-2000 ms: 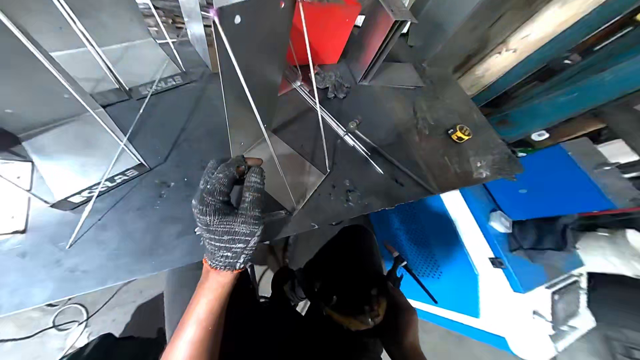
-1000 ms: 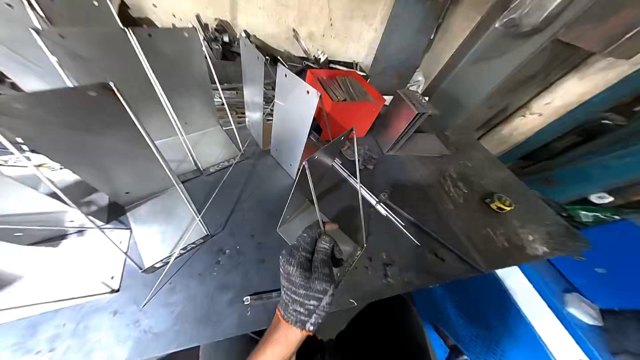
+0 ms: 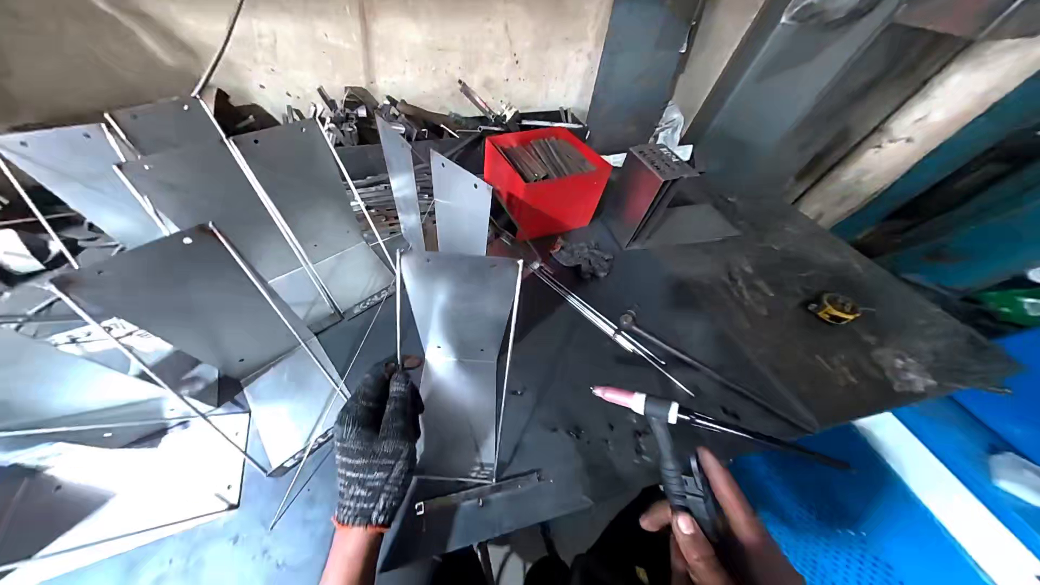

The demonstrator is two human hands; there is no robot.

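Observation:
My left hand (image 3: pixel 378 447), in a grey knitted glove with bare fingertips, grips the left edge of a bent sheet-metal bracket (image 3: pixel 461 325) with thin rods along its sides. The bracket stands on the dark metal table, its lower end by a flat metal piece (image 3: pixel 487 508). My bare right hand (image 3: pixel 715 520) holds a TIG welding torch (image 3: pixel 670 455) by its handle. The torch's pink nozzle points left, with a gap between it and the bracket. Several similar sheet-metal brackets (image 3: pixel 179 301) stand at the left.
A red box (image 3: pixel 552 187) of metal strips stands at the back, with stacked metal parts (image 3: pixel 646 195) beside it. Thin metal rods (image 3: pixel 605 321), a dark bar (image 3: pixel 715 366), a dark glove (image 3: pixel 583 258) and a yellow tape measure (image 3: pixel 834 308) lie on the table. Blue perforated surface (image 3: pixel 804 504) at lower right.
The bracket in my left hand has turned, and its inner face now shows. My right hand has come up with the torch, out of sight one second ago. The view has tilted up since two seconds ago.

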